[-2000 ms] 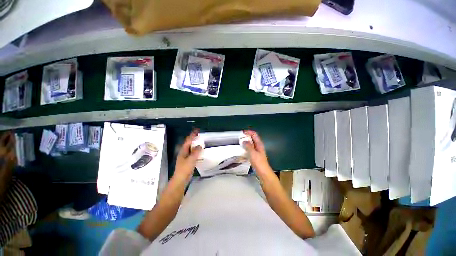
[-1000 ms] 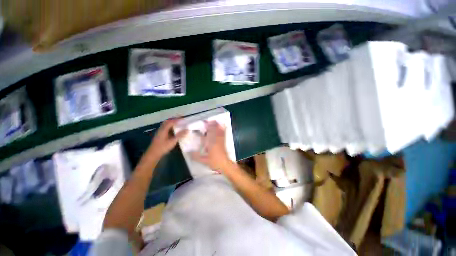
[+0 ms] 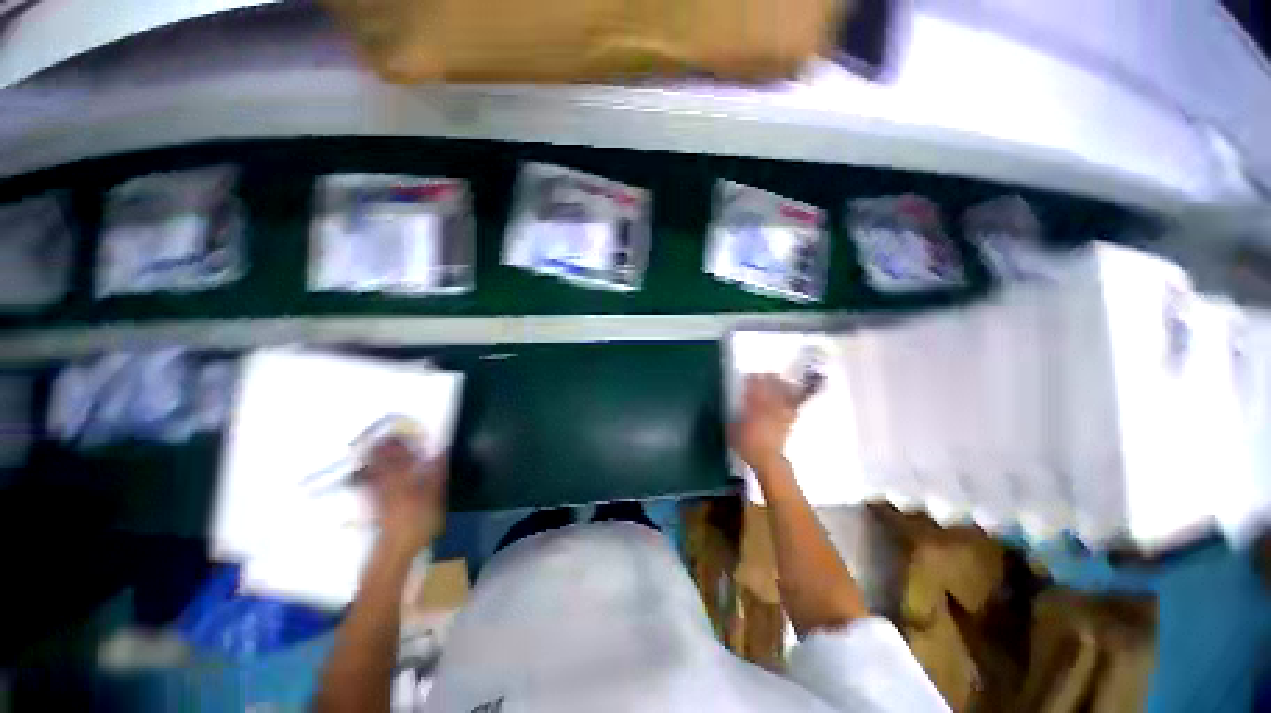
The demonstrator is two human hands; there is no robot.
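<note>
My left hand (image 3: 402,488) lies on the printed face of the top carton in the flat carton pile (image 3: 286,453), left of centre. It is blurred, and whether its fingers grip the sheet cannot be told. My right hand (image 3: 765,421) is on the printed carton (image 3: 822,453) at the near end of the carton stack (image 3: 962,404) on the right. The fingers lie over its face, beside the small device picture. This carton stands against the row of white cartons.
Several accessory kits (image 3: 576,230) lie spaced along the green belt (image 3: 679,279). Small packets (image 3: 119,397) lie at the left. A brown parcel (image 3: 599,39) is on the shelf above. A blue bag (image 3: 251,613) and brown cartons (image 3: 948,599) are below.
My hands have separated. The carton held in front of me has moved right to the stack with my right hand. My left hand has moved left onto the flat pile. The view has turned.
</note>
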